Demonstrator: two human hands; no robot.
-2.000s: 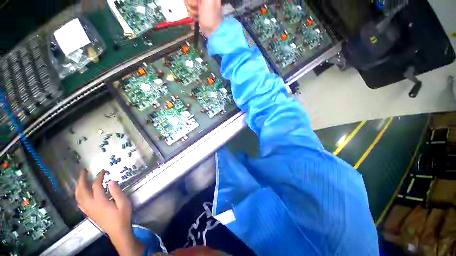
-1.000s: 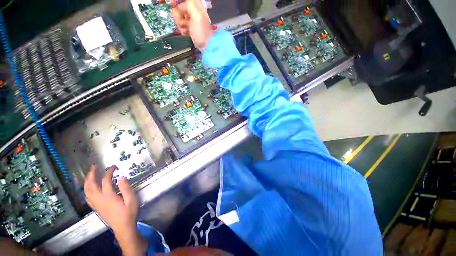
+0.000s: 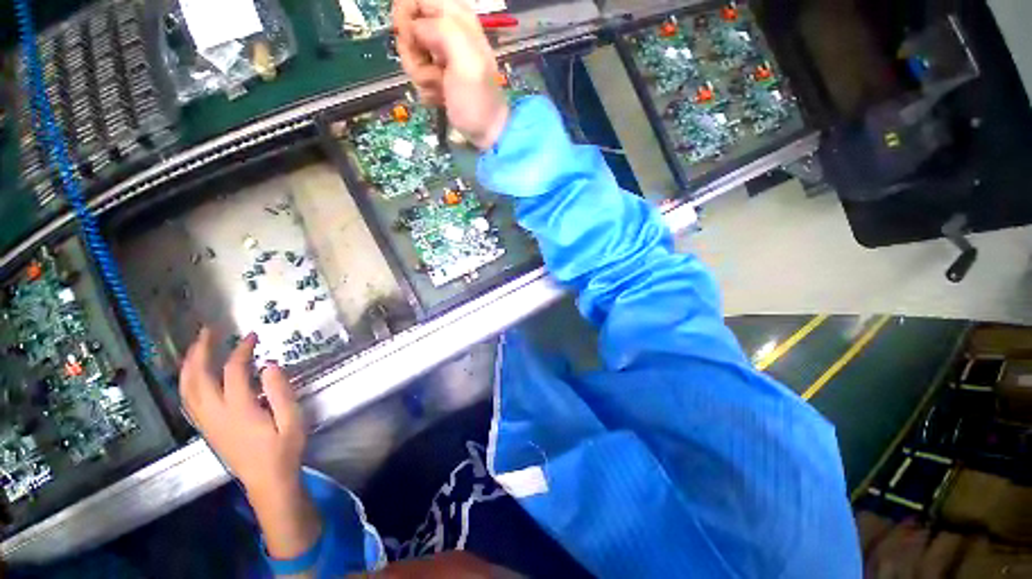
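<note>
My left hand (image 3: 243,413) is at the near rail, palm down, fingers apart over the near edge of a bare plate (image 3: 221,249). Small dark loose components (image 3: 277,311) lie on that plate just beyond the fingertips. My right hand (image 3: 444,57) is raised over the far part of the middle carrier (image 3: 436,296), fingers curled; a thin dark stick seems to point down below it, but what it grips is mostly hidden. Green circuit boards with orange components (image 3: 453,232) sit in this carrier; my right hand and sleeve cover part of them.
The silver conveyor rail (image 3: 441,345) runs along the near side. More carriers stand left (image 3: 68,373) and right (image 3: 713,96). A blue coiled cord (image 3: 85,221) hangs at left. Beyond are a ribbed grey rack (image 3: 91,102), a plastic bag (image 3: 221,45) and a red-handled tool (image 3: 498,20). A black crank handle (image 3: 960,262) is at right.
My right hand has come back from the spare board at the far bench to above the middle carrier. The middle carrier has shifted slightly right in view. My left hand stays near the rail.
</note>
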